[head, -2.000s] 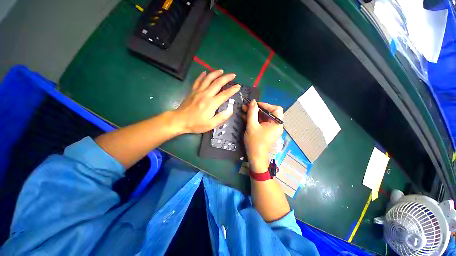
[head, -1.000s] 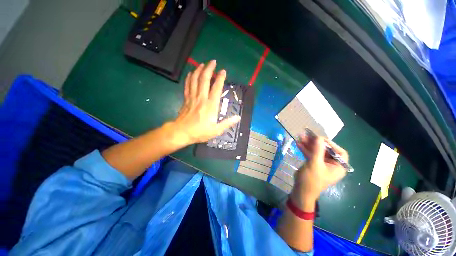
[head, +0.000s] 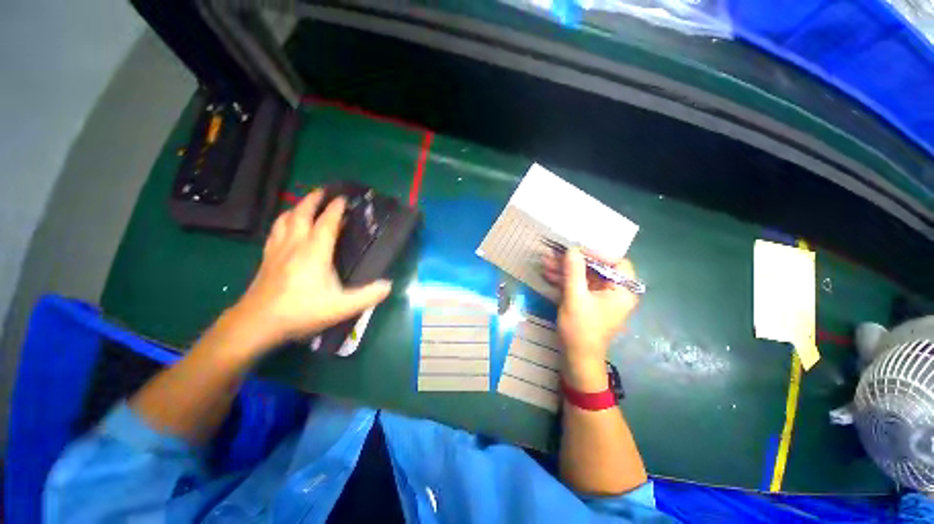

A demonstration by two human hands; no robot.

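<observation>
The black housing (head: 358, 241) is at left centre with a dark foam pad (head: 397, 237) beside and under it; it is blurred and looks tilted. My left hand (head: 302, 271) is spread over its left side, fingers at its upper edge and thumb at its lower part. A white edge shows below the housing. My right hand (head: 594, 302) holds pen-like tweezers (head: 612, 274), with their tip over the lined adhesive sheet (head: 515, 237). The sheet has a bare white upper end.
Two strip sheets (head: 454, 346) lie near the front edge on blue film (head: 451, 246). Stacked housings (head: 213, 154) sit on dark pads (head: 253, 194) at far left. A white slip (head: 783, 290) and a fan (head: 903, 394) are at right. A blue bin (head: 46, 358) is at lower left.
The view has turned. The housing, flat on its pad before, now looks tilted under my left hand. My right hand has stayed by the lined sheet, after moving there from the housing.
</observation>
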